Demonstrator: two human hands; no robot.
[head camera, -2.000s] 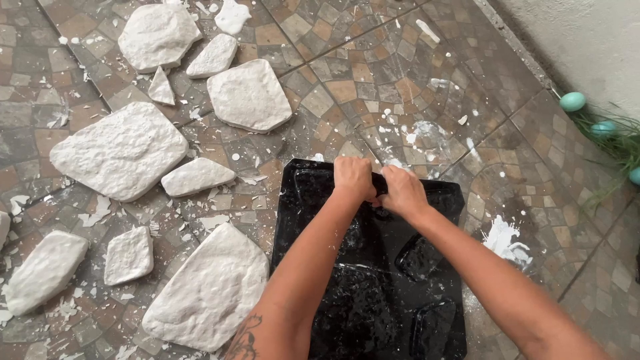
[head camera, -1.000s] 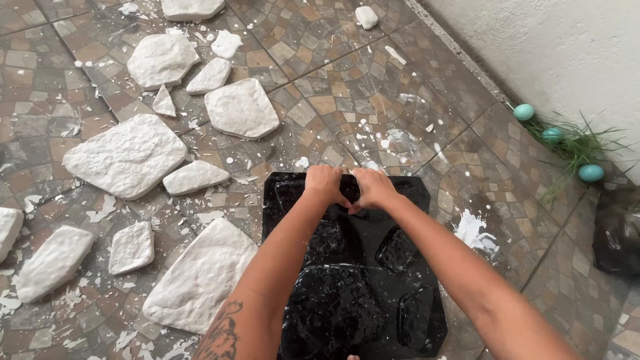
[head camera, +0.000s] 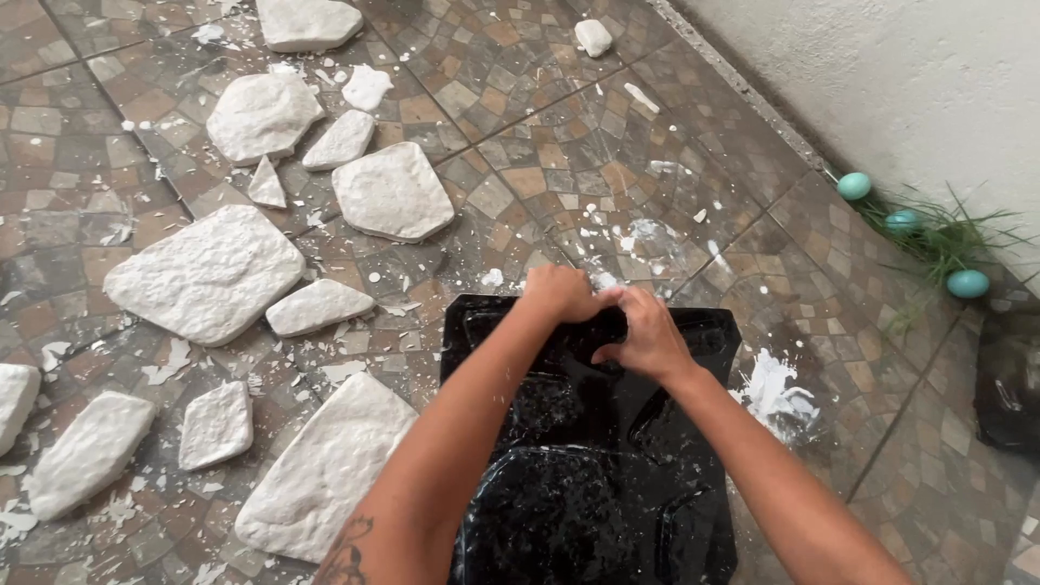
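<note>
A black plastic mould (head camera: 561, 406) with stone-shaped hollows lies on the tiled floor, white specks over its surface. At its far edge my left hand (head camera: 565, 294) bends over the rim, knuckles up, its fingertips hidden. Close beside it, my right hand (head camera: 648, 333) rests at the same edge with its thumb curled over the mould's inner side. Both hands appear to grip the rim. White cast stones lie to the left, among them a large one (head camera: 329, 471) next to my left forearm, a big diamond-shaped one (head camera: 207, 272) and a rounded one (head camera: 392, 192).
White flakes and a splatter (head camera: 776, 394) mark the floor around the mould. A small white piece (head camera: 593, 37) lies farther off. Along the pale wall (head camera: 910, 89) at right are teal egg-shaped objects (head camera: 967, 283) in green grass. A dark object (head camera: 1007, 382) stands at the right edge.
Both hands remain at the mould's far edge, their fingers slightly shifted. The view has moved, and the small white piece and the dark object at right, absent from the oldest frame's view, now show.
</note>
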